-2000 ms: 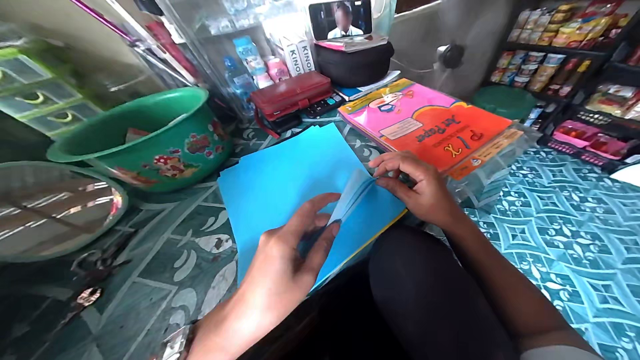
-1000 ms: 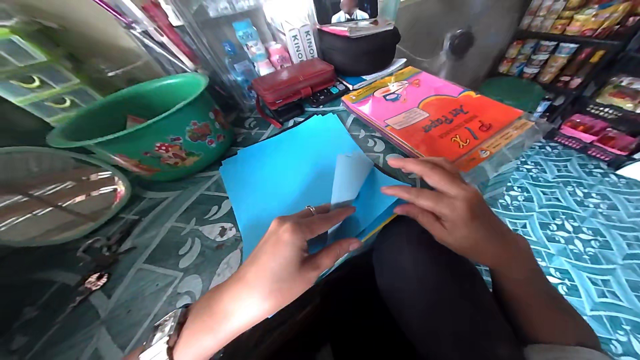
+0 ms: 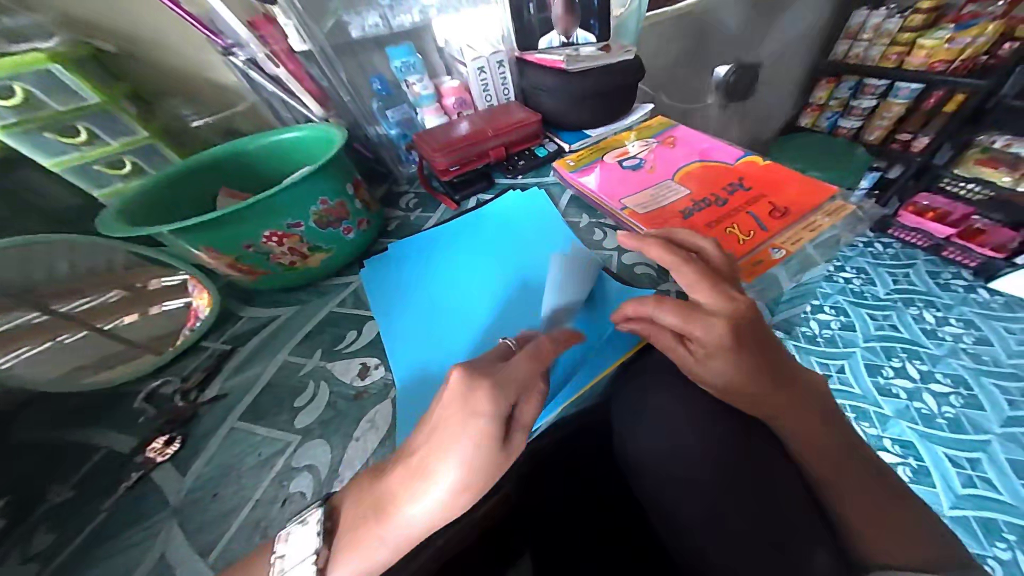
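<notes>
A stack of blue paper sheets (image 3: pixel 456 280) lies fanned on the patterned surface in front of me. One corner of a sheet curls up, showing its paler underside (image 3: pixel 570 280). My left hand (image 3: pixel 488 392), with a ring and a wristwatch, rests on the stack with its fingertips at the base of that curl; whether it pinches the paper is hidden. At the stack's right edge is my right hand (image 3: pixel 704 320), its thumb and fingers apart and nothing between them. A yellow edge shows under the blue sheets. Beyond my right hand lies a pink and orange art paper pack (image 3: pixel 720 192).
A green plastic basin (image 3: pixel 264 208) and an oval mirror (image 3: pixel 96 312) stand left, with keys (image 3: pixel 164 448) below. Behind the paper are a red wallet (image 3: pixel 480 140), a black case (image 3: pixel 580 88) and a phone (image 3: pixel 560 24) showing a picture. Shelves of packaged goods (image 3: pixel 896 96) stand at the right.
My right hand has come away from the folded paper edge that it touched two seconds ago, and its fingers have spread. My left hand remains on the blue sheets.
</notes>
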